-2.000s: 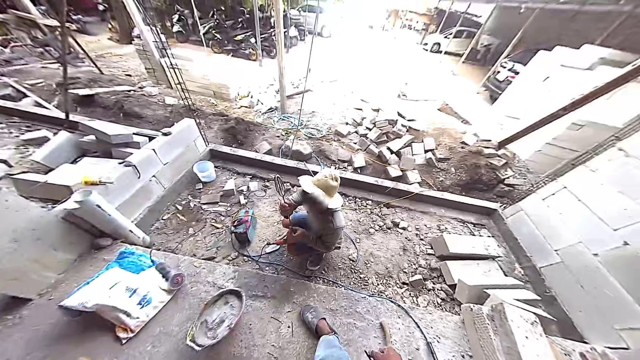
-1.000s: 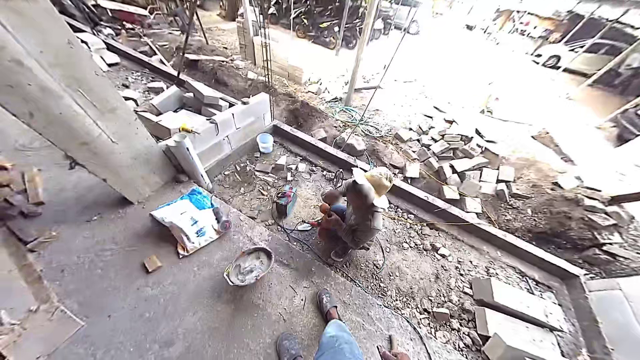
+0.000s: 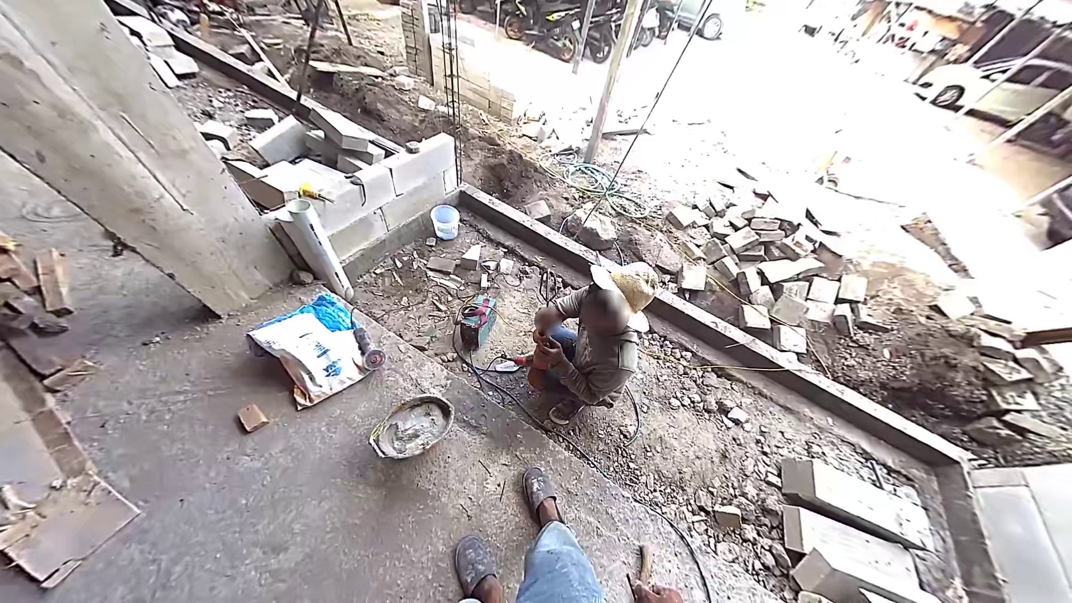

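At the bottom edge, my right hand point(image 3: 657, 593) is partly in view, closed around a tool's wooden handle point(image 3: 645, 563); the rest of the tool is hidden. My left hand is out of view. Ahead of my feet, a mortar basin point(image 3: 412, 425) rests on the concrete slab. Left of it lies a white and blue sack point(image 3: 310, 347) with an angle grinder point(image 3: 367, 345) at its right edge. A co-worker in a straw hat point(image 3: 586, 343) crouches on the rubble just beyond the slab, beside a red and green machine point(image 3: 477, 321).
A black cable point(image 3: 586, 456) runs along the slab's edge. Light blocks point(image 3: 854, 507) lie at lower right, and a low block wall point(image 3: 389, 188) stands at upper left near a white bucket point(image 3: 445, 221). A concrete column point(image 3: 126, 159) slants across the left. Broken pavers point(image 3: 754, 268) are heaped beyond the curb.
The view has swung left, bringing the column and both my feet into the picture. The co-worker stays crouched in the same spot. My right hand remains low at the bottom edge.
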